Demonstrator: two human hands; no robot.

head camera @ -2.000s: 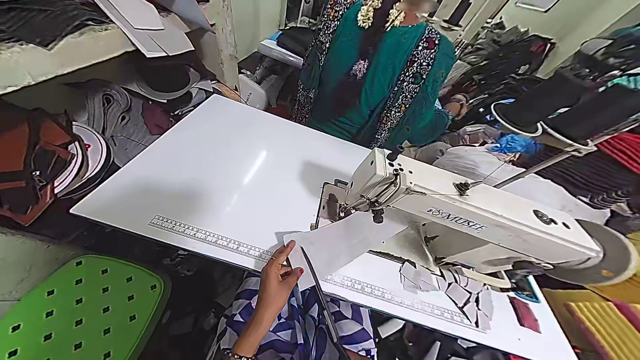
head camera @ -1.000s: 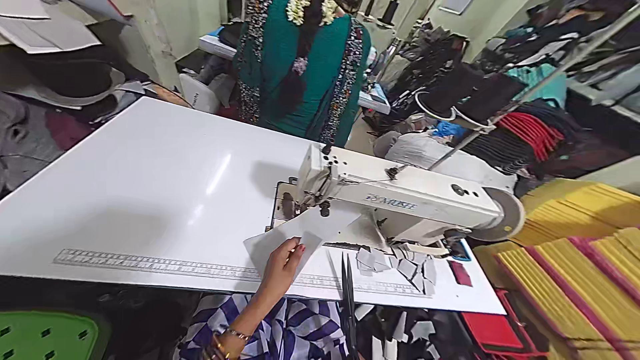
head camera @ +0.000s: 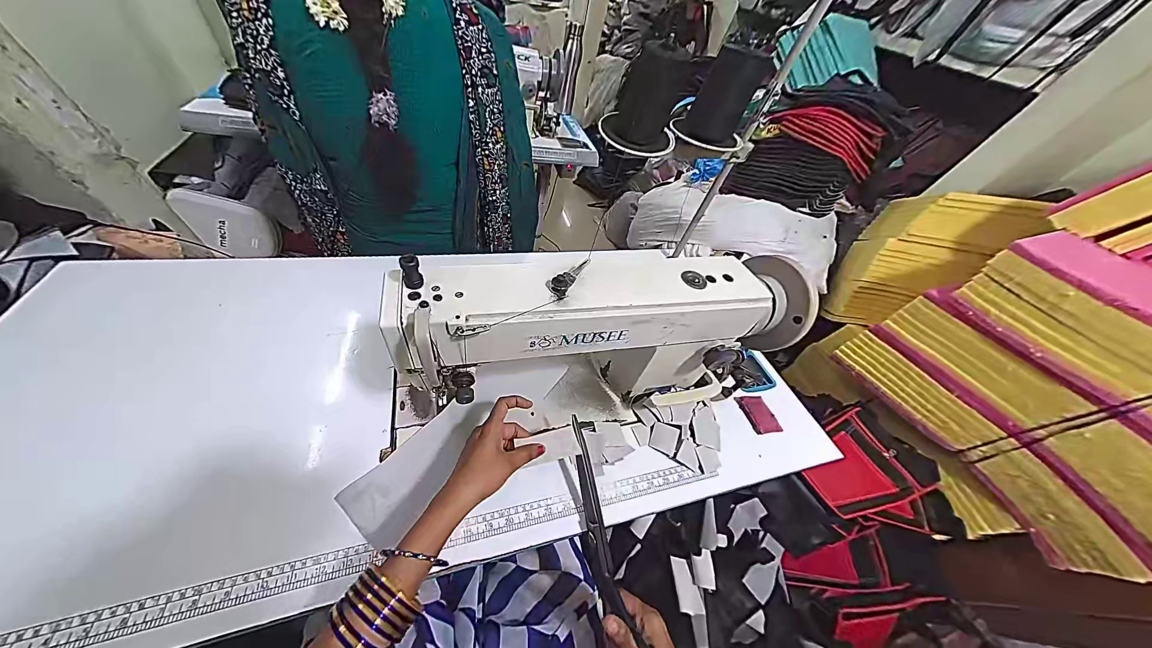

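Note:
My left hand (head camera: 495, 450), with bangles at the wrist, pinches a pale grey sheet (head camera: 405, 477) between thumb and finger, in front of the sewing machine's needle area. At the bottom edge, my right hand (head camera: 639, 621) holds long dark scissors (head camera: 589, 504) whose blades point up the view, at the right end of the sheet. Just right of the blades, small grey cut pieces (head camera: 684, 436) lie beside the base of the white sewing machine (head camera: 576, 315). A printed ruler strip (head camera: 297, 571) runs along the table's near edge, partly under the sheet.
The white table (head camera: 180, 405) extends left. A person in a green garment (head camera: 405, 135) is beyond it. Thread cones (head camera: 643, 99) stand behind the machine. Yellow and pink stacks (head camera: 1035, 360) rise at right, with red and black pieces (head camera: 855, 477) below. A maroon scrap (head camera: 759, 414) lies at the table's right end.
The view has swung right and come closer to the machine. The scissor blades, right of the left hand and apart from the sheet one second ago, are now at the sheet's right end.

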